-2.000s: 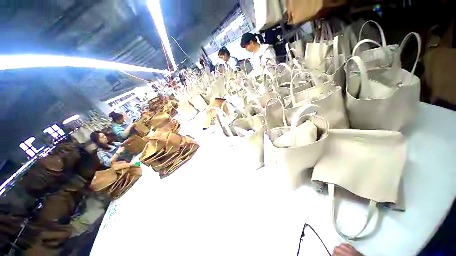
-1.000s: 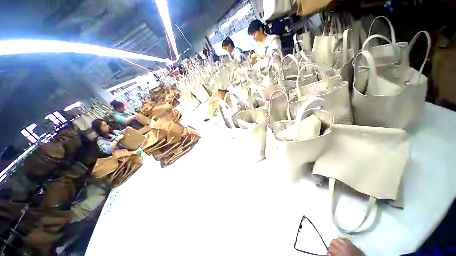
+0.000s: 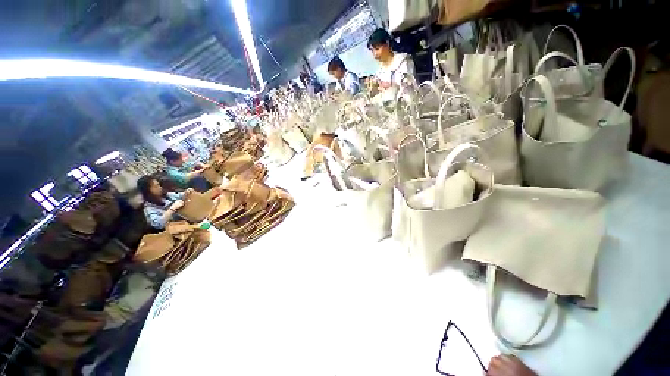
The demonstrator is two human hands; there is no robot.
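Observation:
My right hand (image 3: pixel 509 366) is at the bottom edge, right of centre, cut off by the frame, with its fingers closed on the eyeglasses. The eyeglasses (image 3: pixel 461 351) show as a thin dark frame just left of the fingers, over the white table (image 3: pixel 316 308); their lower part is cut off. My left hand is not in view. A beige tote bag (image 3: pixel 540 239) lies flat on the table above my right hand, its handle towards me. More beige tote bags (image 3: pixel 448 220) stand upright and crowded behind it, handles up.
Overlapping tan tote bags (image 3: pixel 250 209) lie along the table's left side. Two seated people (image 3: pixel 158 202) are at the left, one handling a tan piece. Two people (image 3: pixel 389 62) stand behind the beige bags. Bags hang at the upper right. Dark brown heaps (image 3: pixel 81 283) are at the lower left.
My right hand and the eyeglasses rose slightly into view, then dropped slightly towards the bottom edge. The view shifted a little. The bags on the table stay in place.

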